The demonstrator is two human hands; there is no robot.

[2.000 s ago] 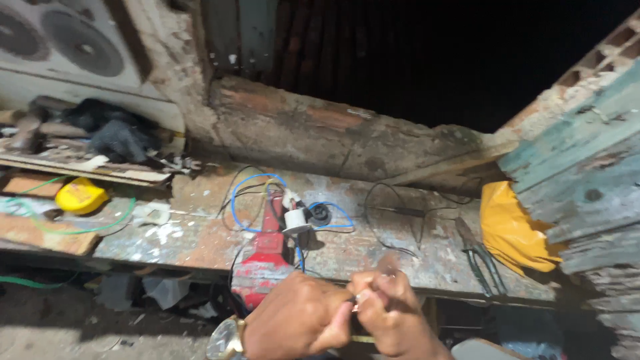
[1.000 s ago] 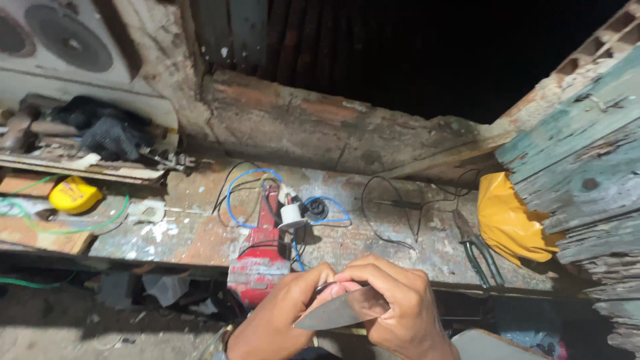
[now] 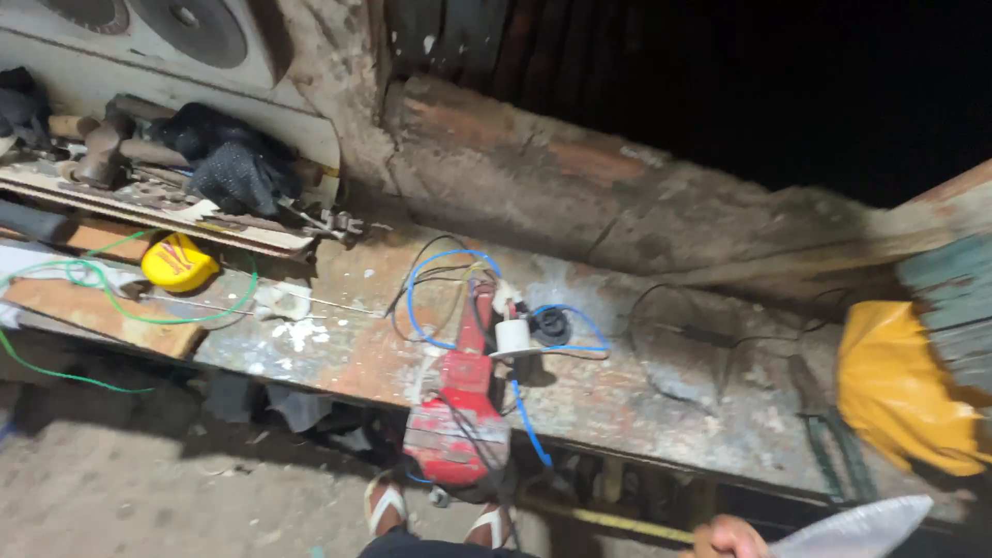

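At the bottom right my right hand (image 3: 728, 536), cut off by the frame edge, has its fingers closed at the near end of a broad, pointed metal blade (image 3: 860, 531). The blade's tip points up and right, near the bench edge. My left hand is out of view. A worn red bench vise (image 3: 457, 438) is mounted at the front of the bench. By its back part are a white round fitting (image 3: 512, 336), a black coiled part (image 3: 552, 325) and a looped blue wire (image 3: 412, 291). Green-handled pliers or cutters (image 3: 837, 457) lie near the blade.
The paint-spattered bench (image 3: 651, 418) also holds black wire (image 3: 632, 325), a yellow bag (image 3: 899, 380), a yellow tape measure (image 3: 178, 263) and green cord (image 3: 116, 298). A shelf at left carries a hammer (image 3: 105, 147) and a dark glove (image 3: 236, 174). Feet in flip-flops (image 3: 385, 508) stand below.
A second ago both hands were together in front of the bench with the blade. Now one hand shows with it, lower and farther right; the other has left the view. The view has shifted.
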